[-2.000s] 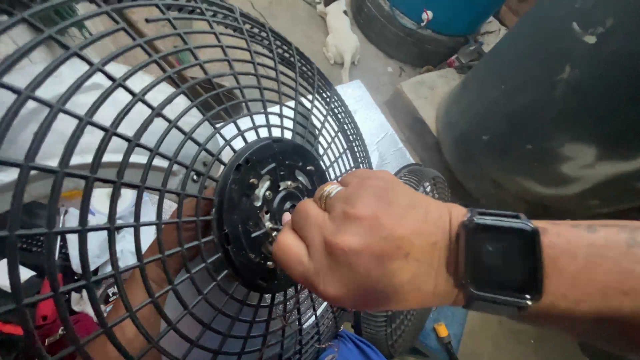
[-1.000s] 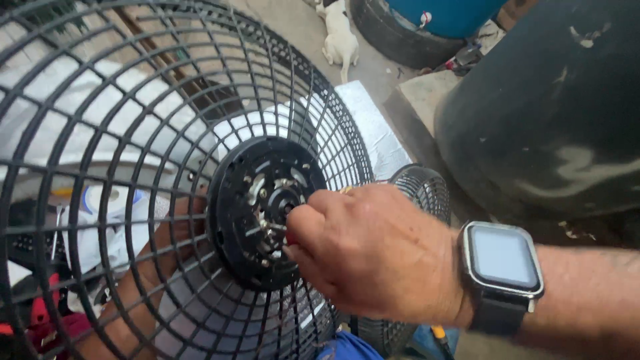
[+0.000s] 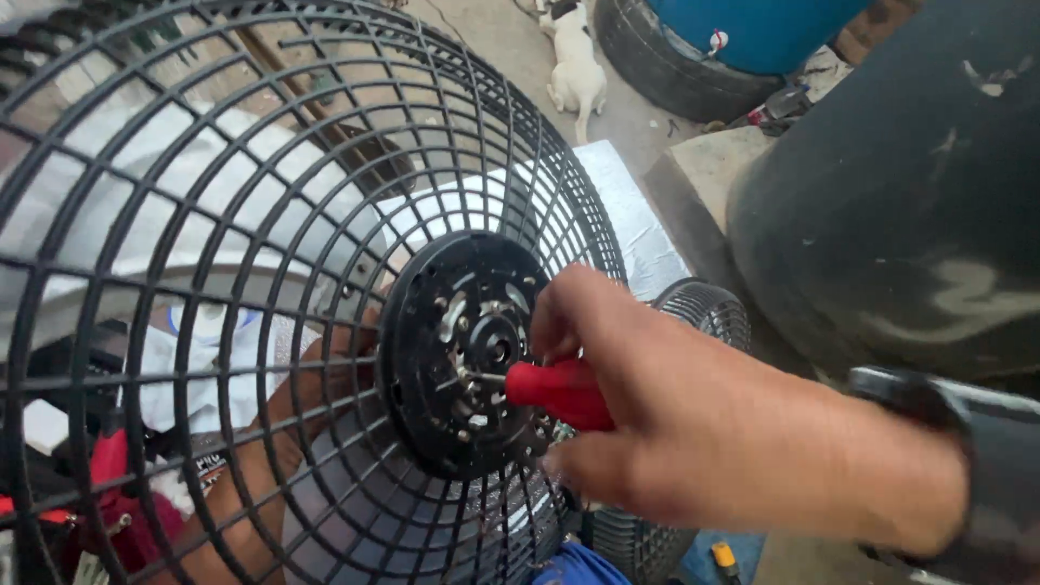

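Note:
My right hand [image 3: 642, 414] grips a screwdriver by its red handle [image 3: 561, 394]. The thin shaft points left, with its tip at a screw on the round black hub [image 3: 422, 325] of a fan grille [image 3: 252, 236]. Screws, slots and a central hole show in the hub. Behind the grille, my left hand [image 3: 357, 341] reaches up to the hub's back from the lower left; its fingers are mostly hidden by the bars and hub. A watch [image 3: 918, 398] is on my right wrist.
A dark, rounded container [image 3: 894, 195] stands at the right. A white dog [image 3: 577, 73] lies on the floor at the top, near a blue container [image 3: 747, 32] and a tire [image 3: 658, 73]. A smaller black grille [image 3: 707, 309] and a yellow-tipped connector [image 3: 722, 555] are at the lower right.
My right hand has opened its grip somewhat and turned, so that the red screwdriver handle now shows. The left arm remains behind the grille.

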